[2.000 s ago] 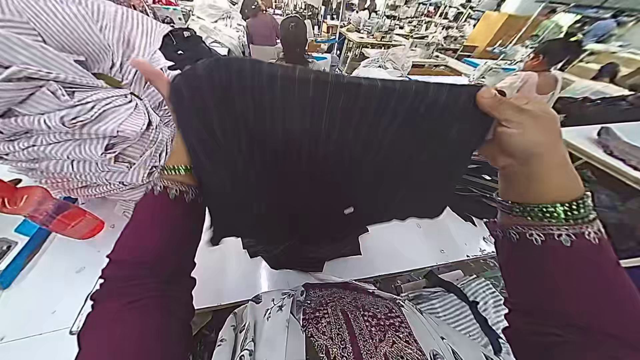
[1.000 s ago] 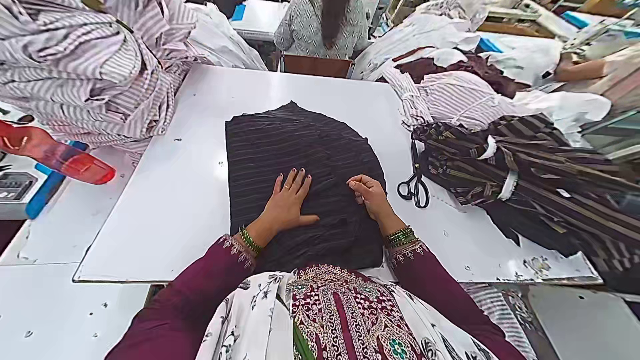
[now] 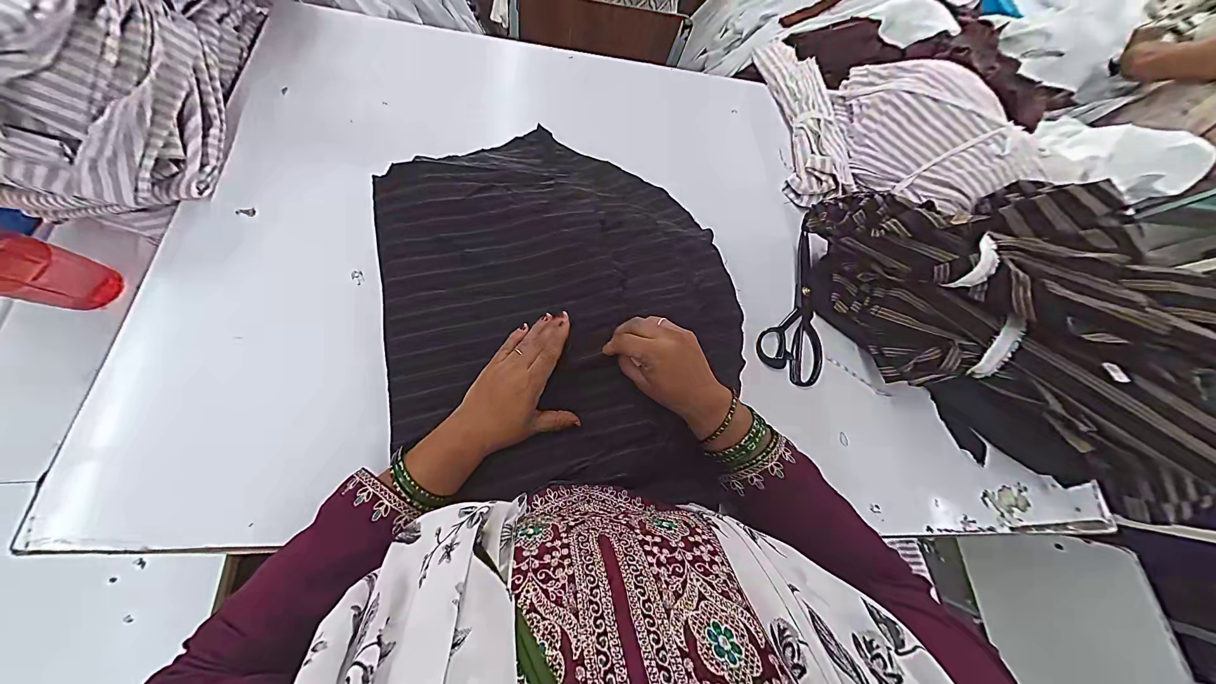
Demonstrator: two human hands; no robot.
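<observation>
A dark pinstriped fabric piece lies spread on the white tabletop, its top edge pointed and its right side curved. On its lower middle rests my left hand, palm down with the thumb out to the right. Just to the right, my right hand touches the cloth, fingers curled and thumb near the forefinger; whether it pinches any fabric cannot be told. Black-handled scissors lie right of the fabric, blades pointing away from me.
Brown-and-black striped garments tied with white strips fill the right side, below a pink-striped bundle. Striped shirts are heaped at upper left, above a red translucent object. Another person's arm shows at upper right.
Two seconds ago both hands held the dark fabric up by its ends; it lies flat on the table now. Since one second ago my hands have hardly moved.
</observation>
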